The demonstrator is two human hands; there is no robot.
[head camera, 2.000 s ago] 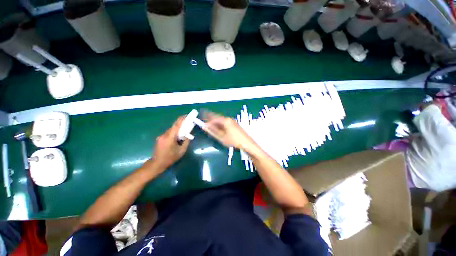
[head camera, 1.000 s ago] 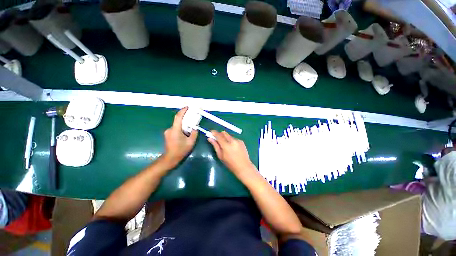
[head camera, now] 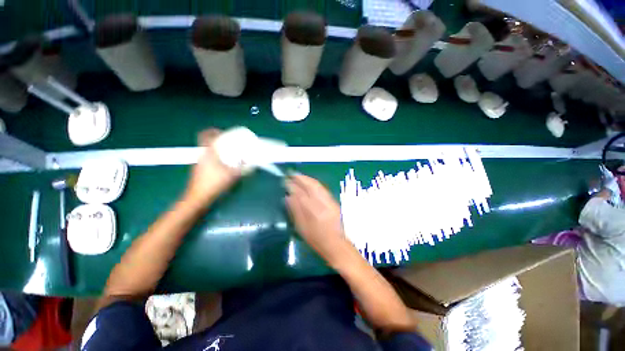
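Note:
My left hand (head camera: 211, 168) holds a white extender housing (head camera: 236, 147) above the bench, near the white rail. The housing is motion-blurred, and white antennas stick out from it to the right. My right hand (head camera: 310, 206) is just right of the antenna tips, with its fingers bent. Blur hides whether it touches the lower antenna. A fanned pile of white antennas (head camera: 411, 209) lies on the green bench to the right of my right hand.
Two housings (head camera: 92, 228) lie at left beside a dark-handled hammer (head camera: 66, 240) and a loose white stick (head camera: 33, 226). A carton of antennas (head camera: 548, 295) is at lower right. Beyond the white rail (head camera: 384, 153), the belt carries grey-brown cups (head camera: 219, 62) and housings. A person's sleeve (head camera: 603, 230) shows at far right.
My left hand has moved left and up with the housing, which has turned face up. My right hand has come away from the housing body. The camera view has shifted, and the belt items have moved.

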